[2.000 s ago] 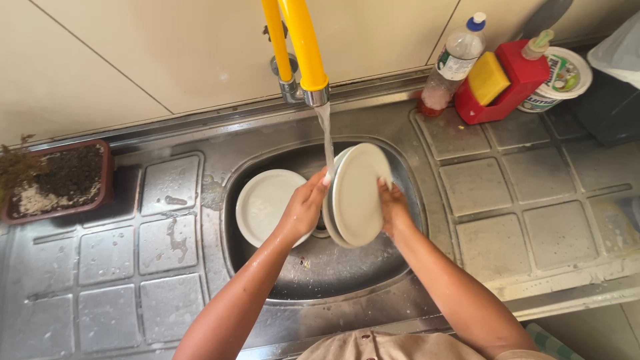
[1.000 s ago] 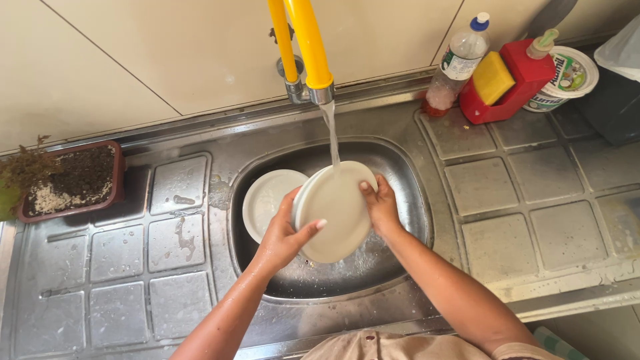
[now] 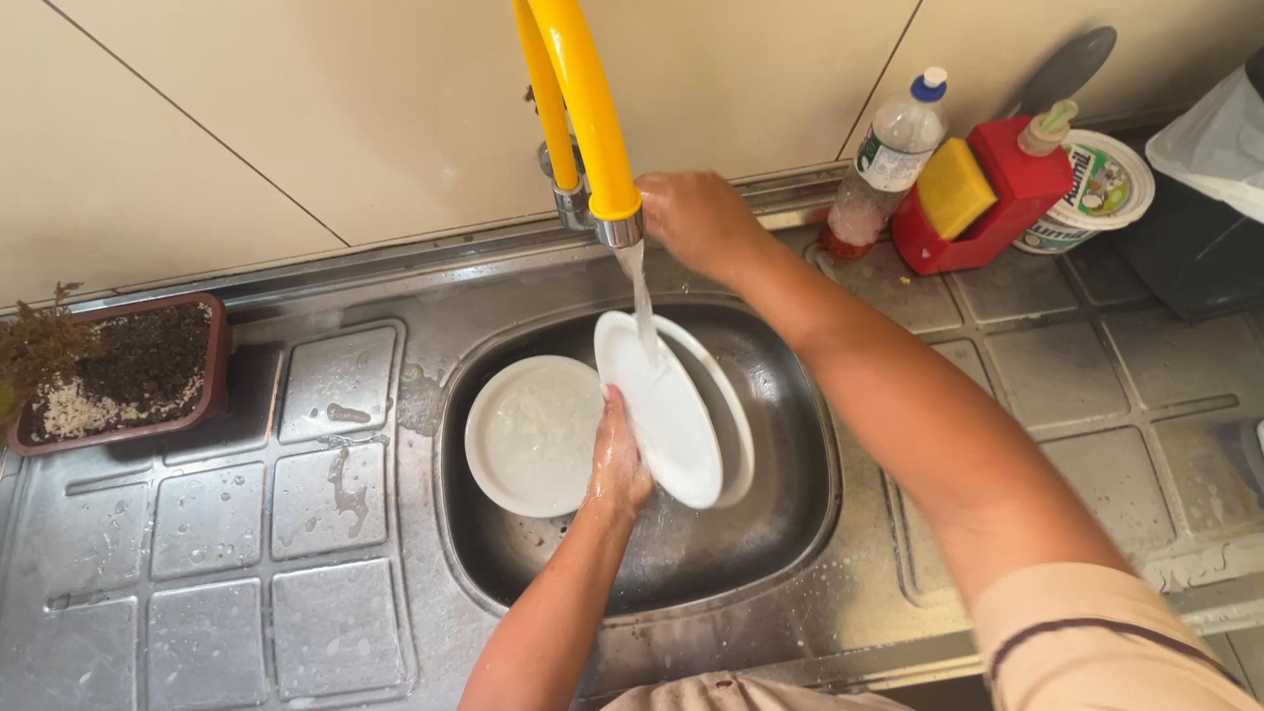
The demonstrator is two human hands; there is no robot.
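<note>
My left hand [image 3: 620, 459] grips two white plates by their left edge, tilted over the steel sink basin [image 3: 691, 583]. Water from the yellow faucet [image 3: 583, 109] runs onto the front plate [image 3: 657, 415]; the other plate [image 3: 726, 395] stands just behind it, to the right. Another white plate [image 3: 533, 434] lies in the left of the basin. My right hand [image 3: 696, 222] is raised beside the faucet's metal spout tip, off the plates; its fingers are partly hidden by the spout, so whether they hold anything cannot be told.
A planter with soil [image 3: 148, 370] stands on the left drainboard. At the back right are a plastic bottle [image 3: 884, 168], a red soap dispenser [image 3: 1007, 188] with a yellow sponge [image 3: 956, 188], a lidded white tub [image 3: 1096, 188] and a dark bin [image 3: 1185, 242] with a plastic bag.
My right hand has let go of the plates and moved up to the faucet. The plates, held by both hands a second ago, are now in my left hand alone and tilted more steeply.
</note>
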